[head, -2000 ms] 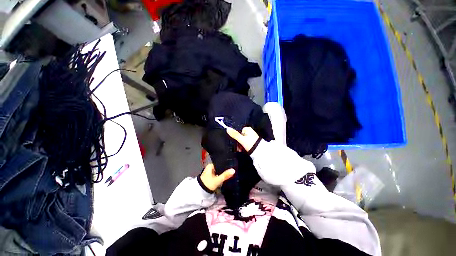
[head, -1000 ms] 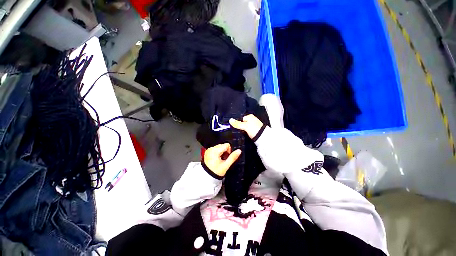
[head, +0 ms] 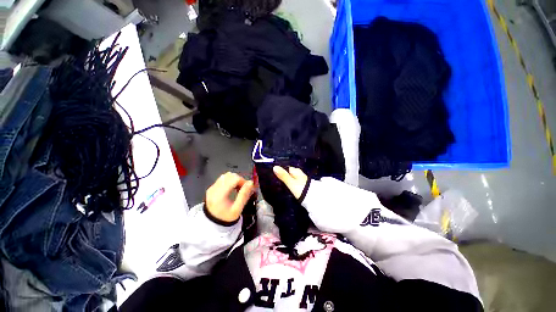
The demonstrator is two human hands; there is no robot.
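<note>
A black garment [head: 289,131] lies over my lap, its gathered end toward my body. A small white loop [head: 260,152] shows on its left edge, just above my right hand. My right hand [head: 290,181] grips the garment near the loop, with thumb and fingers on the cloth. My left hand [head: 228,196] is raised to the left of the garment, off the cloth, with its thumb and forefinger close together. Whether it pinches a thin cord or tool cannot be seen.
A white table [head: 155,222] at left holds a black drawstring bundle [head: 91,140], blue denim [head: 42,213] and a small pink-and-dark tool [head: 151,199]. Cord ends hang off its edge. A black garment pile [head: 244,61] lies ahead. A blue crate [head: 481,91] with black garments stands right.
My left hand has moved left, away from the garment. My right hand stays on the cloth, a little lower, below the white loop. The whole view has shifted slightly.
</note>
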